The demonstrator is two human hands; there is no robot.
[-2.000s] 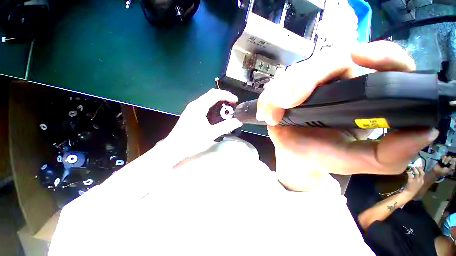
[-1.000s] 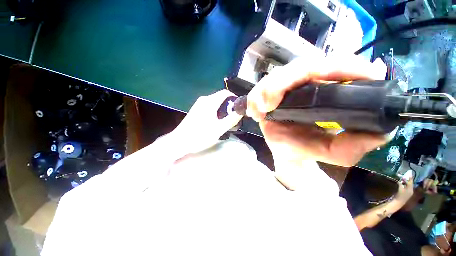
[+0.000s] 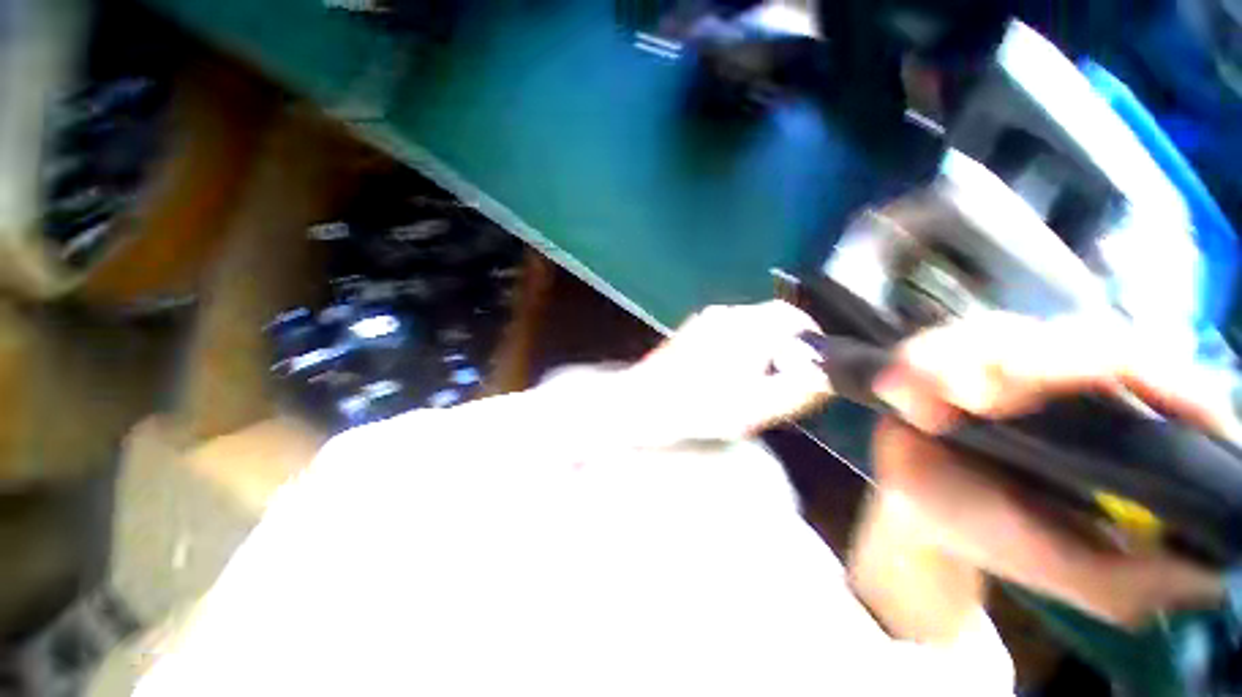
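The frame is blurred. My right hand (image 3: 1008,477) grips the black electric screwdriver (image 3: 1076,456) with its yellow label, and the tip end points left at my left hand. My left hand (image 3: 749,368) is curled at the bench edge, touching or just beside the tip end. Only a small dark spot shows between its fingers, so the part in it is mostly hidden.
The screw feeder (image 3: 940,259) stands behind my hands, with the blue tray (image 3: 1171,177) beyond it. A black housing (image 3: 763,82) lies on the green bench (image 3: 572,150). The cardboard box (image 3: 245,463) of black parts is below left; another box of dark parts is further left.
The view has swung left and tilted, so bench, feeder and hands appear further right. A second box has come into view. The dark part with its white ring no longer shows in my left hand.
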